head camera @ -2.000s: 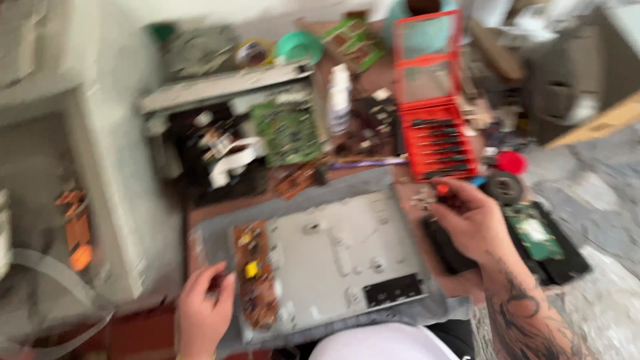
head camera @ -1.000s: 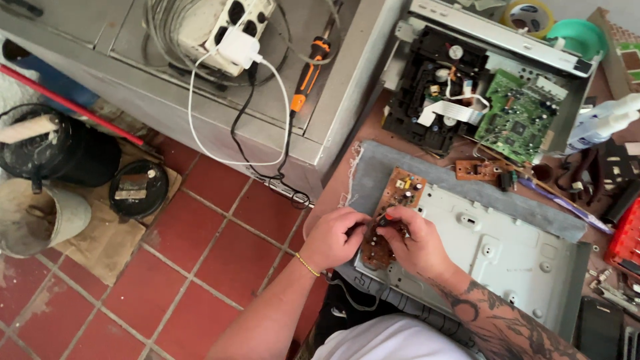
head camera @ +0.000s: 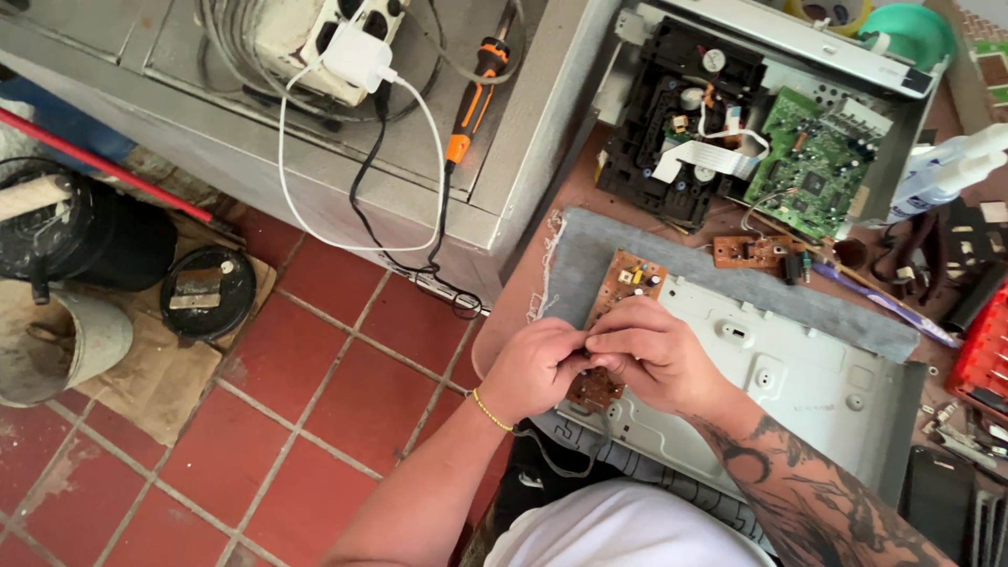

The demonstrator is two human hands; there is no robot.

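My left hand (head camera: 543, 366) and my right hand (head camera: 657, 354) meet fingertip to fingertip above a brown circuit board (head camera: 628, 272). Between the fingers is something small and dark, mostly hidden; what it is I cannot tell. The board lies at the left end of a pale metal panel (head camera: 795, 394), which rests on a grey cloth (head camera: 606, 232). A dark cable (head camera: 579, 475) runs from near the board's lower end toward my left wrist.
An opened device with a green circuit board (head camera: 815, 165) stands behind the cloth, beside a smaller brown board (head camera: 752, 252). A soldering iron (head camera: 472, 106) and a power strip (head camera: 315, 39) lie on the grey surface at upper left. Right are a purple toothbrush (head camera: 886, 303) and a red case (head camera: 984, 354).
Two seconds ago my hands were apart, the left beside the board and the right near the red case. They have come together over the board. The view has swung left.
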